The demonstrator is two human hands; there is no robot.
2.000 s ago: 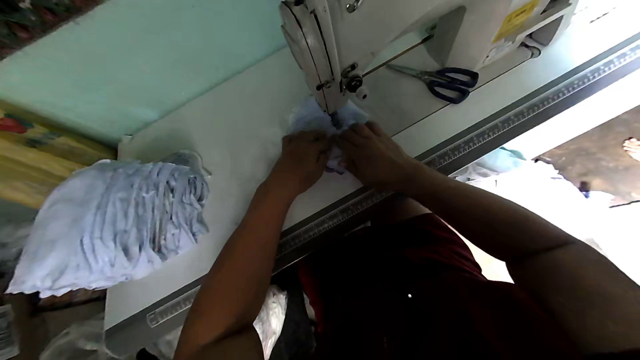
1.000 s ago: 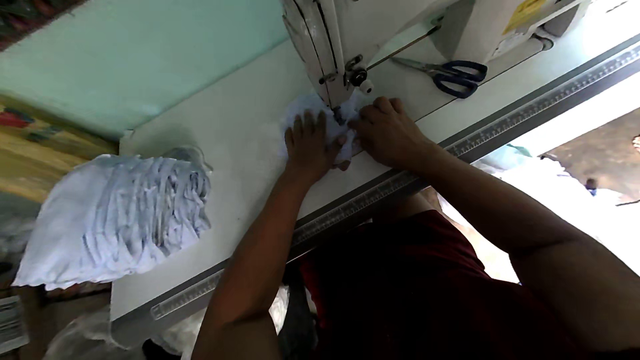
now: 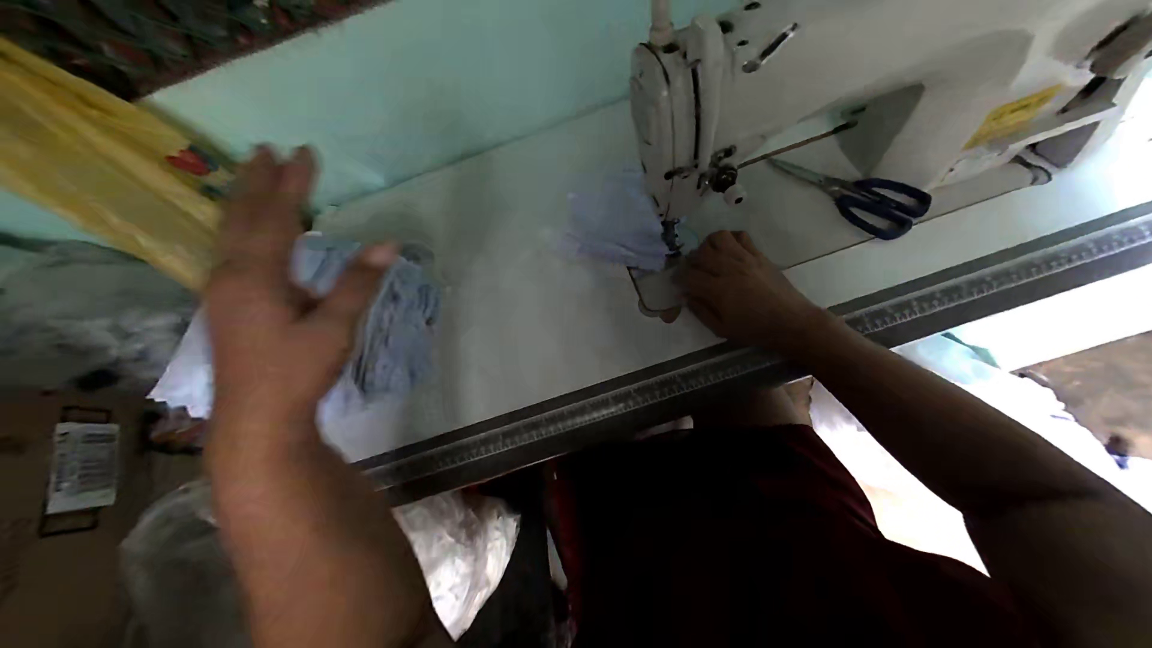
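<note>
My left hand, blurred, is raised with its fingers apart above a stack of folded light-blue fabric pieces at the table's left end. It covers part of the stack. My right hand rests beside the needle area of a white industrial sewing machine, its fingers bent; whether they hold anything is not visible. A light-blue fabric piece lies left of and behind the presser foot, apart from my right hand.
Scissors with dark blue handles lie under the machine arm. A ruler strip runs along the front edge of the table. Yellow plastic material hangs at the left, above a cardboard box with a label.
My left hand has left the fabric at the needle and moved left to the stack. My right hand stays near the needle. The fabric piece now lies behind and left of the presser foot.
</note>
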